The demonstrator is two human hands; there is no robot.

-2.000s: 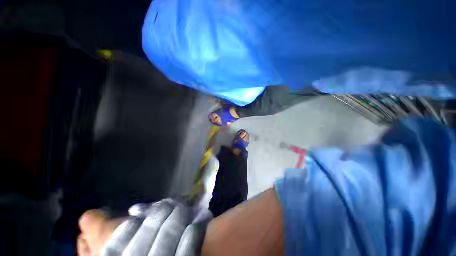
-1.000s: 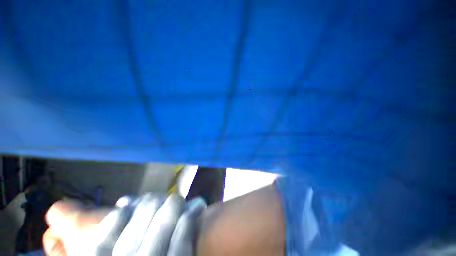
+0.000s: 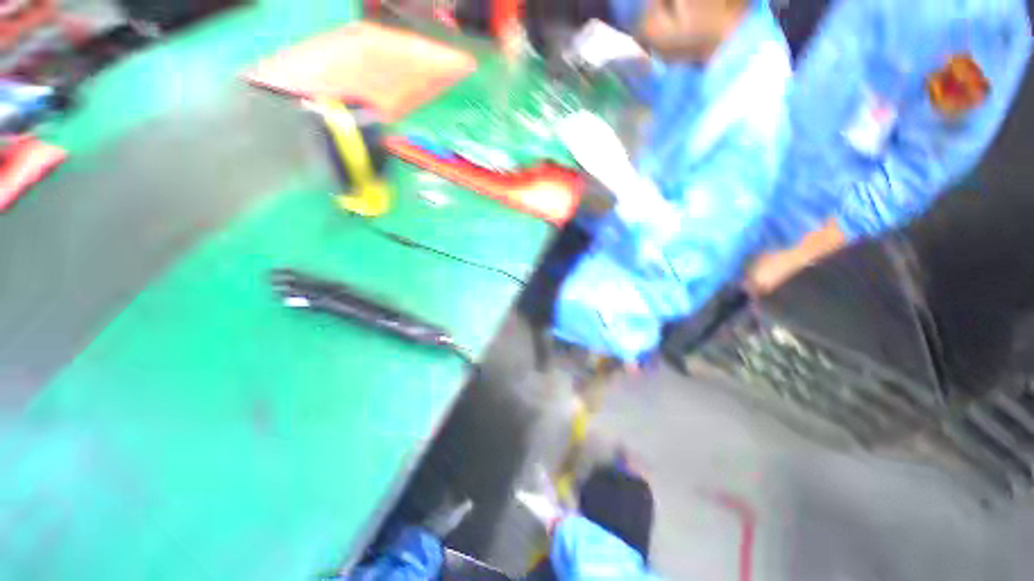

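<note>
My left hand [image 3: 451, 520] and my right hand [image 3: 537, 502] are small and blurred at the bottom centre, both pale with blue sleeves, apart from each other beside the bench edge. Their fingers are unclear and I see nothing held in them. Nearest in front, a black slim electric screwdriver [image 3: 363, 312] lies on the green mat [image 3: 227, 420] near the bench edge, with a thin cord at its right end.
A black and yellow reel [image 3: 357, 165] stands farther along the bench, near an orange foam pad [image 3: 374, 68] and a red-orange strip [image 3: 488, 179]. A person in blue [image 3: 703, 170] sits at the bench; another [image 3: 907, 125] stands behind, by a dark slotted rack [image 3: 816, 386].
The view has swung from blue cloth and the floor to the bench and coworkers. The gloved hand that was large at the lower left is gone from there; two small hands show at the bottom.
</note>
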